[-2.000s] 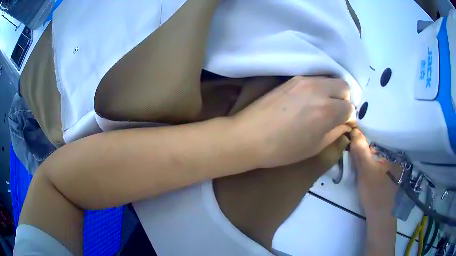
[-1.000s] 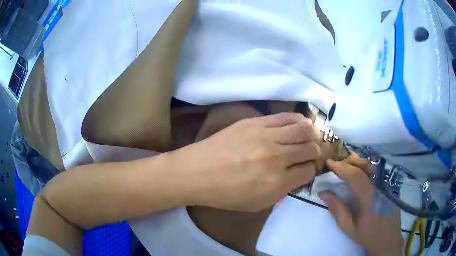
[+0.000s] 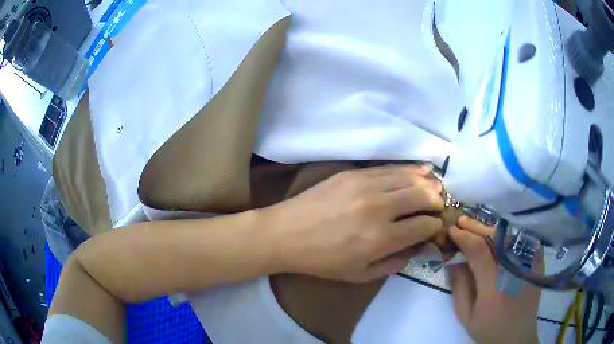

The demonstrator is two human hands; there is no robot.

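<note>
A large garment panel [image 3: 357,87], white with a brown side folded over, spreads across the machine bed. My left hand [image 3: 377,222] lies on the fabric with its fingertips pinching the brown layer beside the presser foot [image 3: 452,201]. My right hand [image 3: 481,269] is just right of it, its thumb and finger at the brown seam edge [image 3: 444,232] in front of the foot. The needle is too small to tell. The sewing machine [image 3: 512,107], white with a blue stripe, stands over the fabric at the right.
A second machine [image 3: 47,54] stands at the upper left. A blue plastic crate [image 3: 161,321] is below my left forearm. Thread snips with a yellow handle [image 3: 572,319] lie at the lower right. A curved metal loop [image 3: 596,235] hangs from the machine head.
The view has shifted, so the machine head shows further left and lower. My right hand moved off the edge and back to it. The left hand still presses the fabric.
</note>
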